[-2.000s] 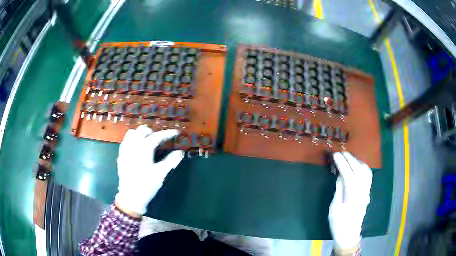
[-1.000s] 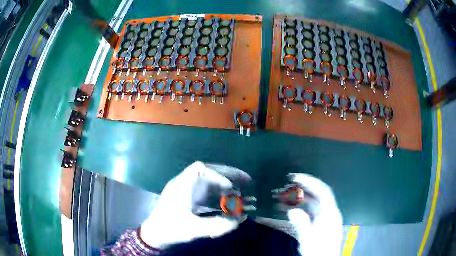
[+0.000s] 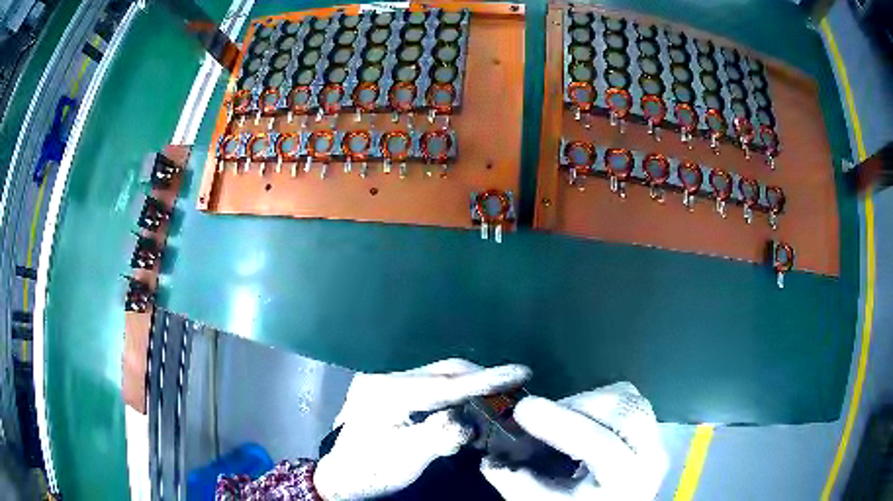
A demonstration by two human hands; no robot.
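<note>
My left hand and my right hand, both in white gloves, meet at the bottom centre. Between them they hold dark grey core pieces together, with a bit of orange copper winding showing between the fingers. The gloves hide much of the pieces, so I cannot tell whether they are fully closed. The left parts tray and the right parts tray lie beyond, with rows of cores and copper coils. A single core with a coil sits at the left tray's near right corner, another at the right tray's.
A narrow orange-brown carrier strip at the left bears several finished dark blocks. The green bench top lies between the trays and my hands. Dark posts stand at the upper left and right. A blue object is low at the left.
My hands first came in from the trays, each with a core piece and coil. They have now closed together, and the two pieces are joined or touching. The trays sit higher in view.
</note>
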